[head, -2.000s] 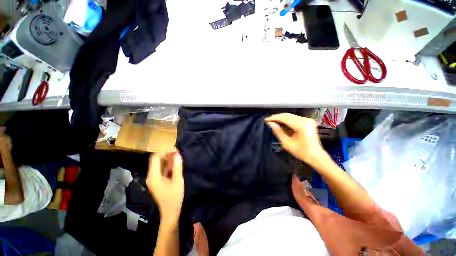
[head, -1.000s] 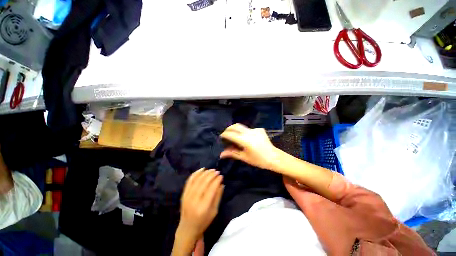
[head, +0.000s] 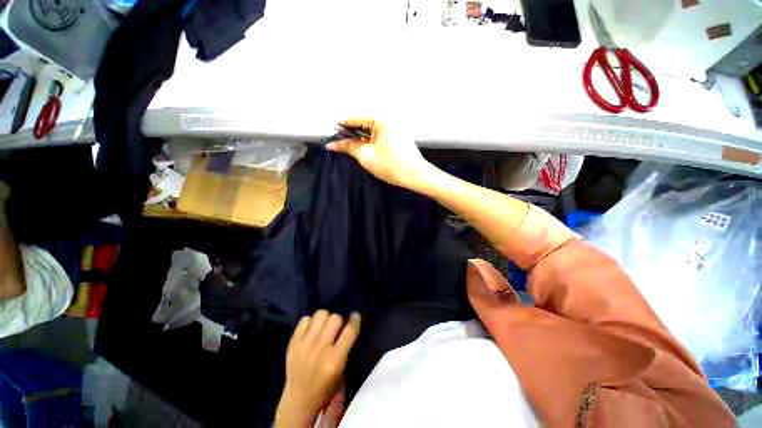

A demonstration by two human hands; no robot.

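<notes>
A dark navy garment (head: 351, 234) hangs from my right hand and spreads over my lap. My right hand (head: 376, 152) is raised at the table's front edge, with a bunched end of the cloth pinched between its fingers. A small dark pointed shape shows at those fingertips; I cannot tell if it is a tool or cloth. My left hand (head: 319, 351) lies lower down on the garment near my lap, fingers bent against the cloth. Whether its fingertips grip a fold is hidden.
The white table (head: 351, 75) carries red-handled scissors (head: 620, 79), a phone (head: 551, 21), scraps and a second dark garment (head: 125, 92) hanging over its edge. A cardboard box (head: 234, 191) is below. A plastic bag (head: 685, 259) is at right. A person's arm (head: 10, 259) shows at left.
My right hand has moved up from the lap to the table edge, pulling the garment up into long folds. My left hand has moved slightly down and left.
</notes>
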